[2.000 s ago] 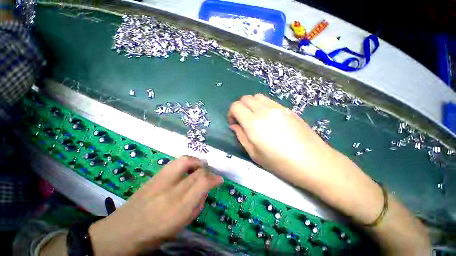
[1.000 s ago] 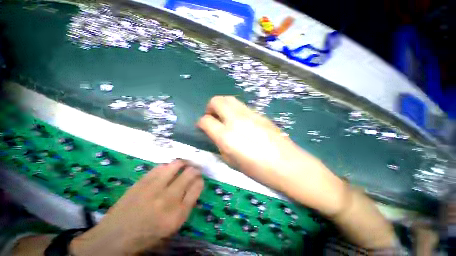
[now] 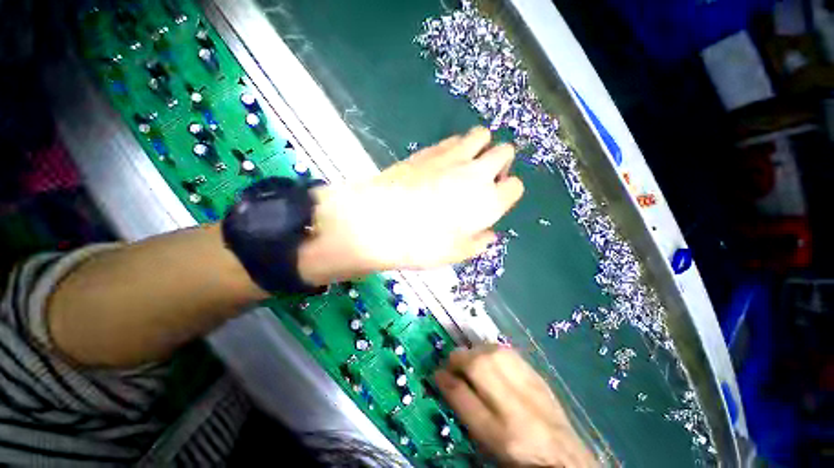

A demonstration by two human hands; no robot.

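My left hand point(image 3: 430, 206), with a black watch at the wrist, reaches across the rail over the dark green trough point(image 3: 562, 265). Its fingers are apart and bent, close to the heaps of small silver metal parts point(image 3: 489, 78); no part shows in them. A smaller silver cluster point(image 3: 480, 272) lies just below this hand. My right hand point(image 3: 512, 402) is at the bottom, its bent fingertips over the inner edge of the green circuit boards point(image 3: 206, 110); what is under them is hidden. The boards carry upright dark cylinders with pale tops and small blue components.
The pale inner conveyor rail point(image 3: 283, 87) separates boards and trough. The outer rail point(image 3: 302, 379) runs along my side. On the white shelf point(image 3: 631, 164) beyond lie a blue tray point(image 3: 596, 123), an orange-red charm point(image 3: 646, 199) and a blue lanyard point(image 3: 681, 260). Bins and dark clutter stand behind.
The view has turned, so boards and trough now run steeply down to the right. My left hand has moved from above the boards to over the trough; my right hand has moved from the trough to the boards' edge.
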